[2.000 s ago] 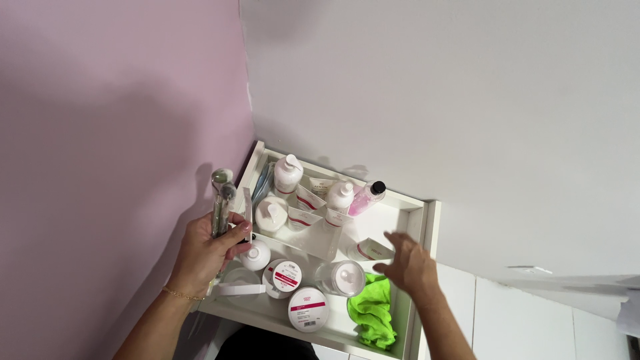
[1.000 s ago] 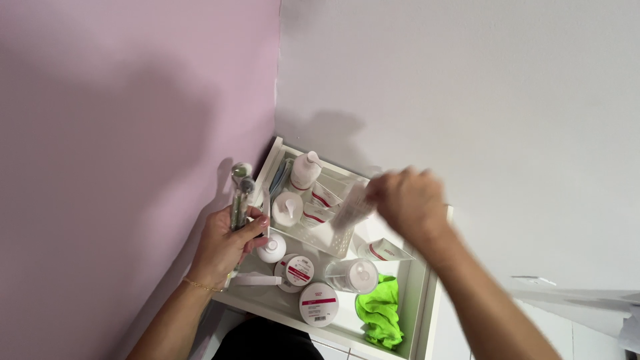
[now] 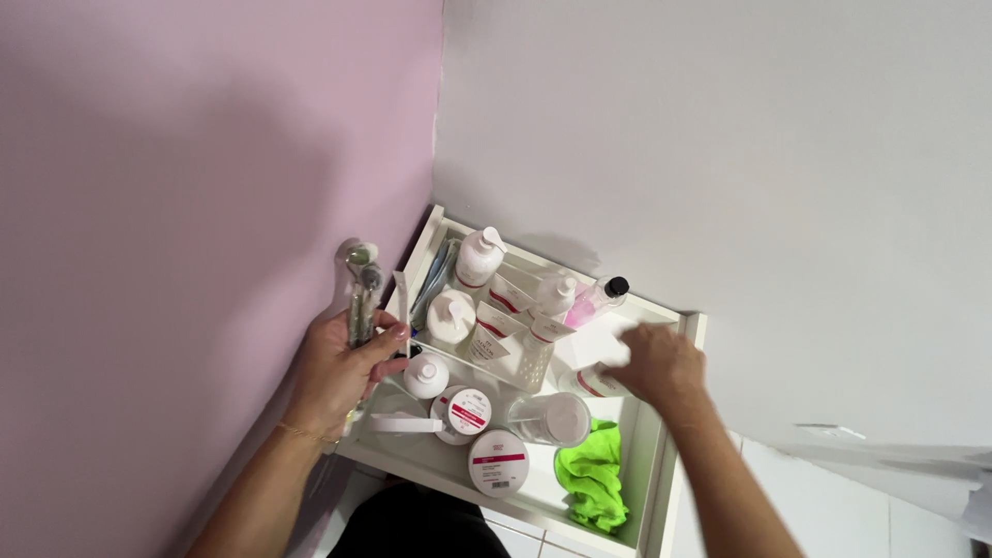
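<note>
My left hand (image 3: 341, 368) holds stone facial rollers (image 3: 360, 291), one head green and one dark, upright over the drawer's left side, with a thin white strip (image 3: 402, 310) by its fingers. My right hand (image 3: 663, 363) is over the drawer's right part, its fingertips at the end of a lying white tube (image 3: 590, 381); whether they grip it is hidden. Left of it, a clear perforated bin (image 3: 535, 373) holds several white tubes with red bands, one (image 3: 545, 335) at its right end. Pump bottles (image 3: 479, 260) and a pink-liquid bottle (image 3: 587, 306) stand near the back.
The white drawer (image 3: 670, 449) also contains a round-lidded jar (image 3: 498, 463), stacked jars (image 3: 469, 411), a white bottle (image 3: 425, 375), a clear container (image 3: 550, 420) and a bright green cloth (image 3: 593, 473). Pink wall (image 3: 194, 232) borders the left, pale wall (image 3: 697, 155) the back.
A second ago my right hand held a blurred white item above the bin. It has since moved down and right, and another tube stands at the bin's right end. My left hand still holds the rollers.
</note>
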